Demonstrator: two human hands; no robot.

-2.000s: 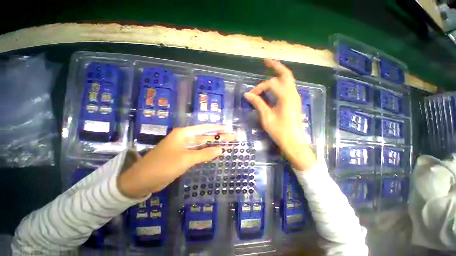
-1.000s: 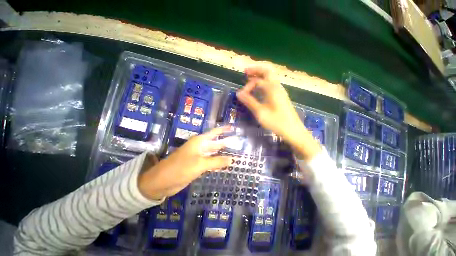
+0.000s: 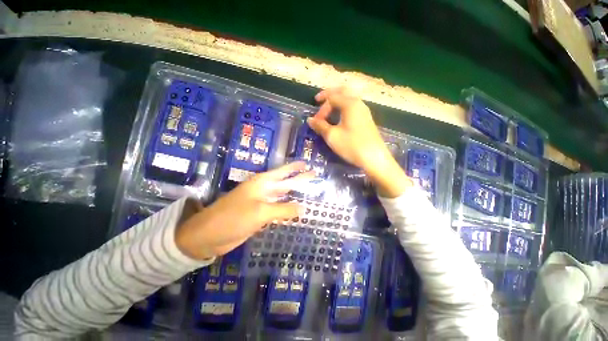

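Note:
A clear sheet of small dark rings (image 3: pixel 303 246) lies over the middle of the clear tray (image 3: pixel 137 166). My left hand (image 3: pixel 257 203) holds the sheet's upper left edge between thumb and fingers. My right hand (image 3: pixel 347 130) is at the top end of the third blue phone housing (image 3: pixel 308 146) in the upper row, thumb and index fingertip together. Whether a ring is between those fingertips is too small to tell. More blue housings sit in the tray's pockets, such as the upper left one (image 3: pixel 181 133).
A flat cloudy plastic bag (image 3: pixel 57 126) lies left of the tray. A second tray of blue housings (image 3: pixel 500 200) stands at right, beside stacked clear trays (image 3: pixel 583 213). A person's pale sleeve (image 3: pixel 567 293) is at lower right. A green belt (image 3: pixel 300 33) with a pale edge strip runs behind.
The view has shifted over the bench. My right hand has moved left from the fourth upper housing to the top of the third. My left hand still holds the sheet.

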